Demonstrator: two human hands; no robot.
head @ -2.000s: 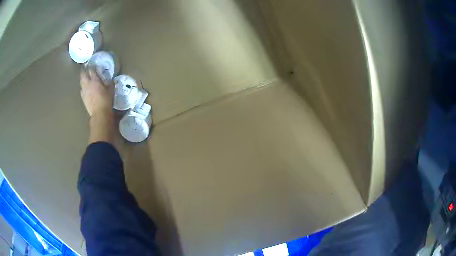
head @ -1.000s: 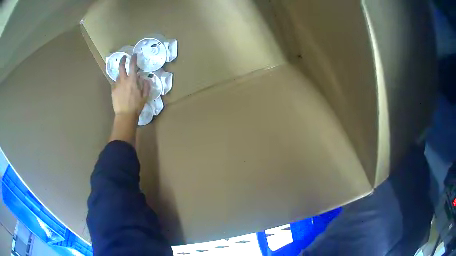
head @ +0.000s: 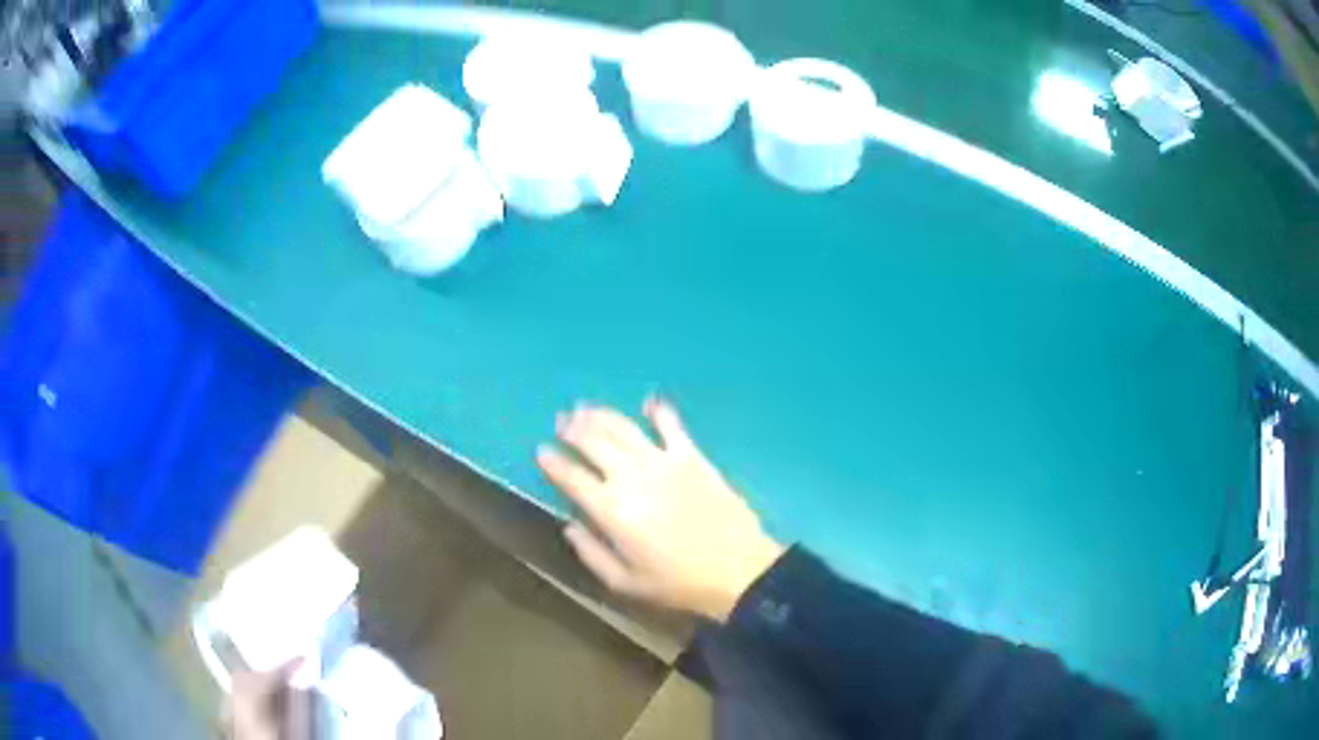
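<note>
Several white round camera housings [head: 550, 152] stand in a group on the green bench [head: 868, 362], toward its far left side. My left hand [head: 263, 704] is at the bottom left, partly cut off by the picture's edge, and holds white camera housings [head: 289, 593] over the open cardboard box [head: 492, 651]. My right hand [head: 658, 506] is at the bench's near edge with its fingers apart, and nothing shows in it. The picture is blurred.
A blue bin [head: 203, 87] sits at the bench's left end, with another blue bin [head: 130, 376] below. A pale rail [head: 1013, 188] divides bench from conveyor belt, where a white unit [head: 1157, 101] lies. White antennas [head: 1266, 535] with black cables lie at the right.
The view has turned from inside the box to the bench. My left hand has lifted housings from among those in the box. My right hand has come into view.
</note>
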